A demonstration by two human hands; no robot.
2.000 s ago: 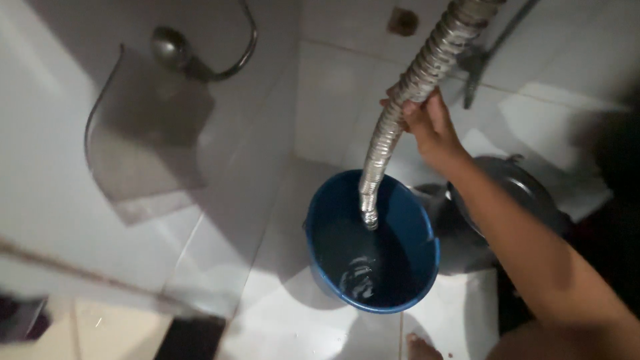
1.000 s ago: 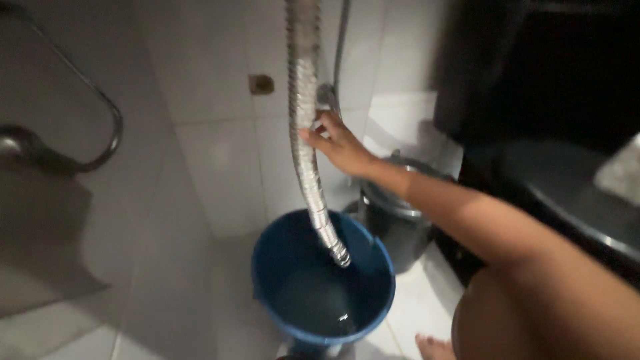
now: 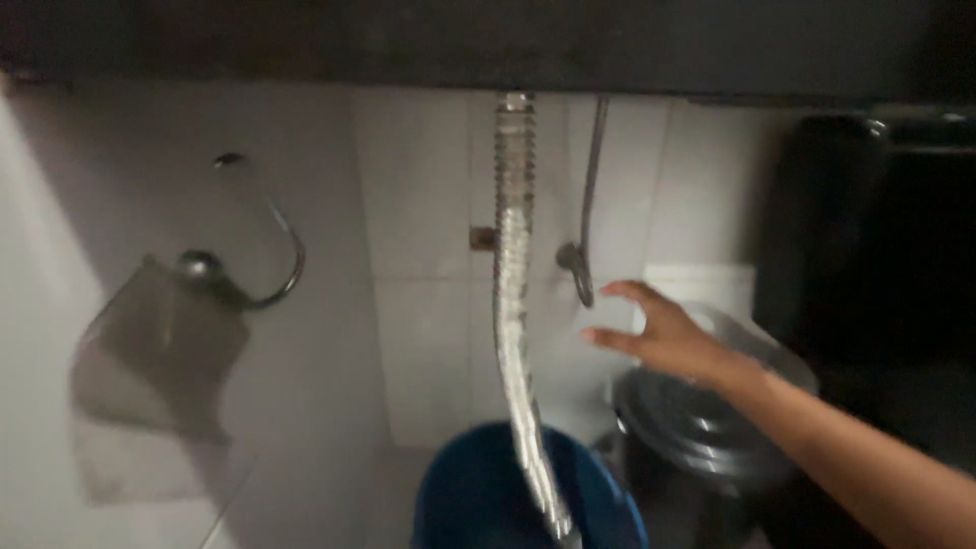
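Observation:
My right hand (image 3: 667, 332) reaches in from the right with its thumb and fingers apart, holding nothing. To its left, a silver corrugated flexible drain hose (image 3: 512, 305) hangs from under a dark counter or basin edge and bends down into a blue plastic bucket (image 3: 438, 496). The hand does not touch the hose. Nearest to its fingertips is a metal valve (image 3: 572, 259) on the wall with a thin supply hose (image 3: 593, 175) rising from it. My left hand is out of view.
A dark lidded bin (image 3: 705, 427) stands below my right forearm. The dark counter edge (image 3: 488, 53) spans the top. On the left wall is a curved metal towel ring (image 3: 297, 259); a square brown wall fitting (image 3: 482, 238) sits behind the hose.
My right hand was on the corrugated hose in the earlier frames; now it has let go and is off to the right. The view has tilted up, bringing in the dark edge.

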